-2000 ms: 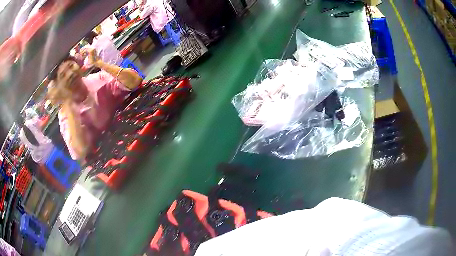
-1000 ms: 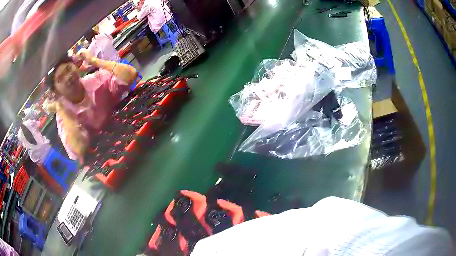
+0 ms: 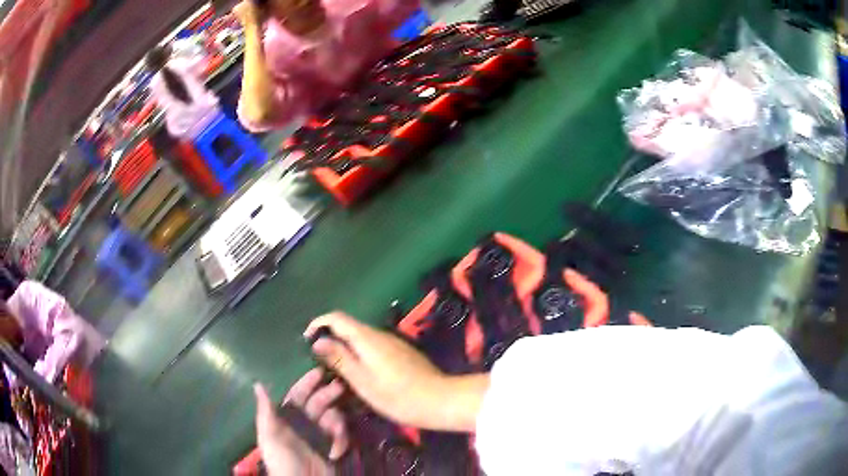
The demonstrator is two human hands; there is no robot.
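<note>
My right hand (image 3: 386, 372) reaches in from the right in a white sleeve, thumb and forefinger pinching a small dark piece (image 3: 322, 336), likely part of a black watch or strap. My left hand (image 3: 296, 439) is just below it, cut off by the bottom edge, with thumb and fingers apart; dark material lies around its palm, and whether it holds any is unclear. A red-orange tray (image 3: 521, 264) with black watches (image 3: 558, 302) in its slots lies under and beyond the right forearm. The sleeve hides its right part.
Crumpled clear plastic bags (image 3: 711, 139) lie at the upper right. A second red tray (image 3: 390, 139) with dark watches stands across the green bench, before a person in pink (image 3: 330, 42). A pale calculator (image 3: 246, 237) on papers lies left of it. Blue stools stand beyond.
The view has shifted left and down, so bench items appear higher and farther right. Both my hands have come into view at the lower left, the right one with a dark piece.
</note>
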